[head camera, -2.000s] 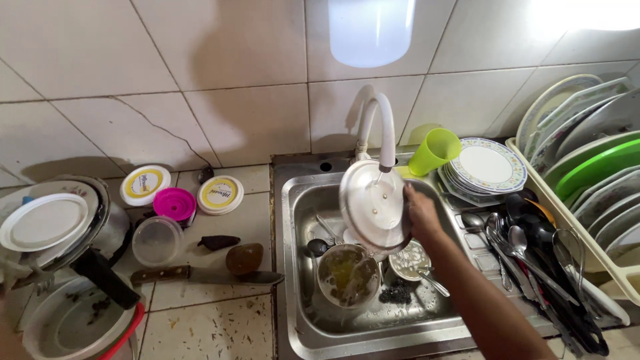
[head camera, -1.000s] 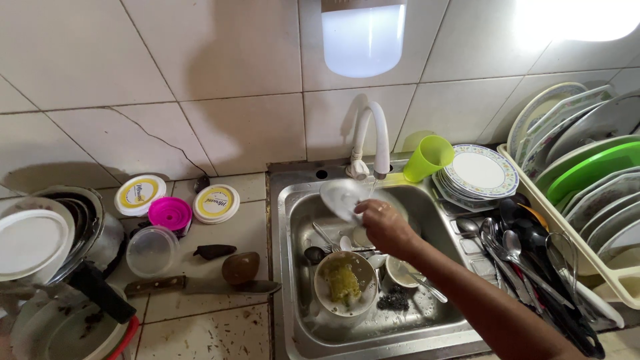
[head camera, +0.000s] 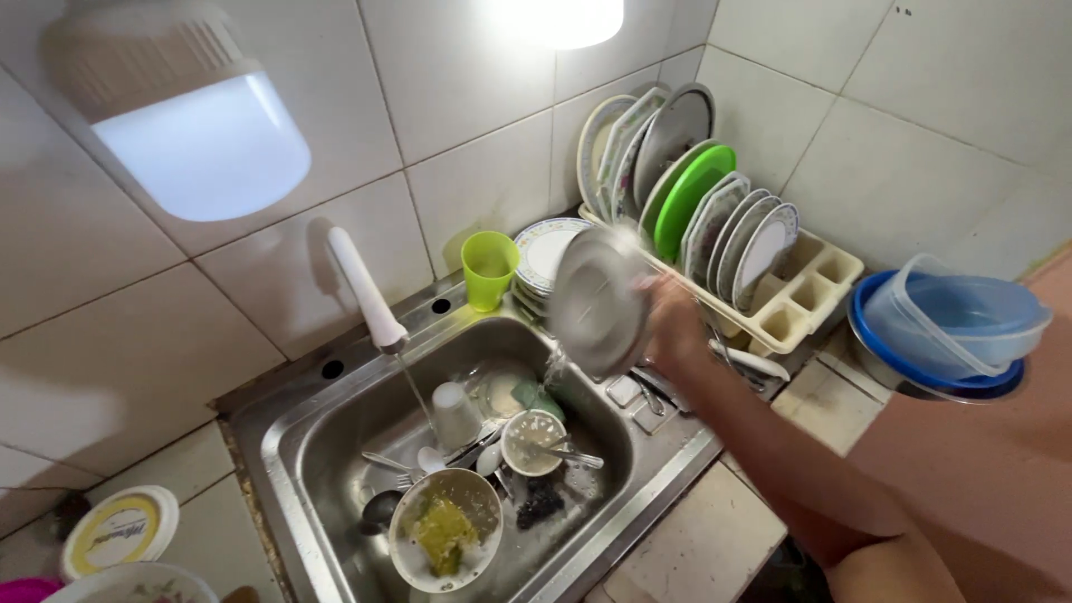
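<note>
My right hand (head camera: 670, 314) grips a round metal pot lid (head camera: 599, 301), blurred by motion, above the sink's right rim beside a stack of small plates (head camera: 544, 251). Water runs from the white faucet (head camera: 364, 293) into the steel sink (head camera: 335, 444). In the basin lie a bowl with a yellow-green sponge-like thing (head camera: 448, 532), a smaller bowl (head camera: 533, 440) with cutlery, a white cup (head camera: 456, 414), spoons, a dark ladle (head camera: 383, 508) and a black scouring pad (head camera: 538, 502). My left hand is out of view.
A cream dish rack (head camera: 787, 331) holds several upright plates, a green one among them. A lime plastic cup (head camera: 490, 268) stands behind the sink. Blue and clear containers (head camera: 946, 327) sit at the right. A tub lid (head camera: 121, 532) lies at lower left, and a lamp (head camera: 201, 142) hangs upper left.
My right hand has carried the lid from near the faucet to the right, out over the sink's edge by the plates. The view has swung right.
</note>
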